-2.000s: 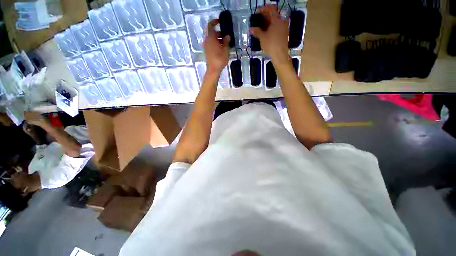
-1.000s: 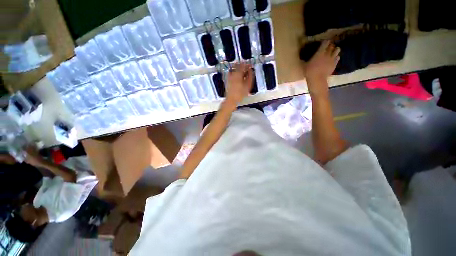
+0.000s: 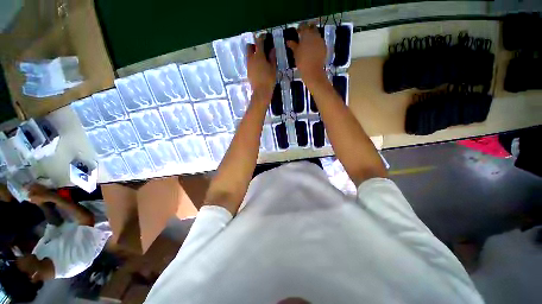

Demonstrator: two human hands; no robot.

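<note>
Clear blister trays (image 3: 165, 84) lie in three rows on the bench. Those at the right end hold black units (image 3: 298, 96) in their cavities, with thin cord loops at the tops. My left hand (image 3: 261, 68) is at the back row with its fingers on a black unit (image 3: 268, 45). My right hand (image 3: 309, 52) is beside it, its fingers around another black unit (image 3: 290, 47) over a back-row tray. My hands and forearms hide parts of the trays and units beneath them.
Dense rows of black units (image 3: 440, 70) stand on cardboard at the right. A green strip (image 3: 178, 27) runs behind. A stack of trays (image 3: 50, 77) lies at the back left. Open cartons (image 3: 157, 208) are below the bench. A co-worker's arm (image 3: 59, 205) and white boxes (image 3: 83, 173) are at the left.
My right hand has moved from the black unit rows at the right to the back-row tray. My left hand has moved from the front row to the back row. The view has shifted.
</note>
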